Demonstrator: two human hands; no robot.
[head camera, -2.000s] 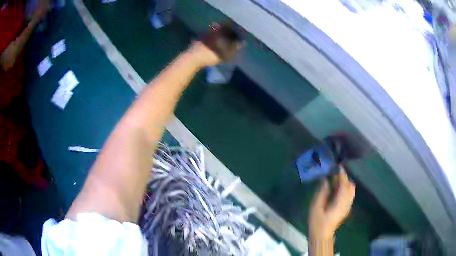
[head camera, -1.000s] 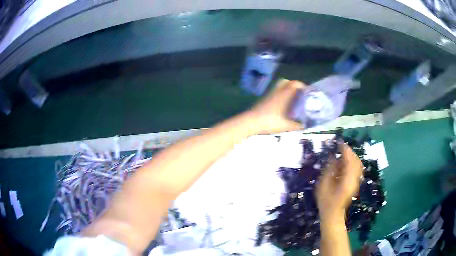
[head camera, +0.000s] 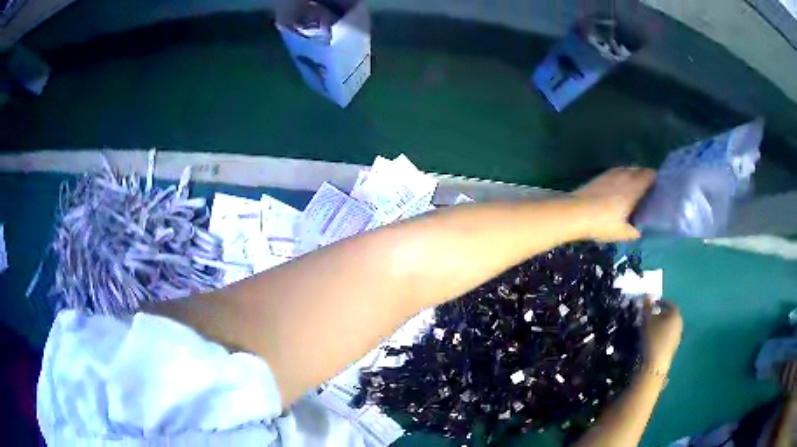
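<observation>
My left hand (head camera: 616, 202) reaches across to the right and is closed on a pale bluish retail box (head camera: 695, 196), held tilted over the pale rail; its far part is blurred. My right hand (head camera: 661, 332) is at the right edge of the heap of black accessories (head camera: 533, 349). Its fingertips are close to a small white paper (head camera: 642, 284); whether they hold anything cannot be told. White leaflets (head camera: 328, 218) lie in the middle, partly hidden under my left forearm. A heap of grey-lilac straps (head camera: 131, 240) lies at the left.
Beyond the rail (head camera: 271, 172), two printed boxes stand on the dark green conveyor (head camera: 437, 113), one left of centre (head camera: 328, 61) and one at right (head camera: 577, 70). Another pale box is at far left (head camera: 26, 70). Another person's hand (head camera: 789, 375) shows at the right edge.
My left hand has moved right with the pale box. My right hand has moved from over the black heap to its right edge. The view has shifted, and more leaflets show by the rail.
</observation>
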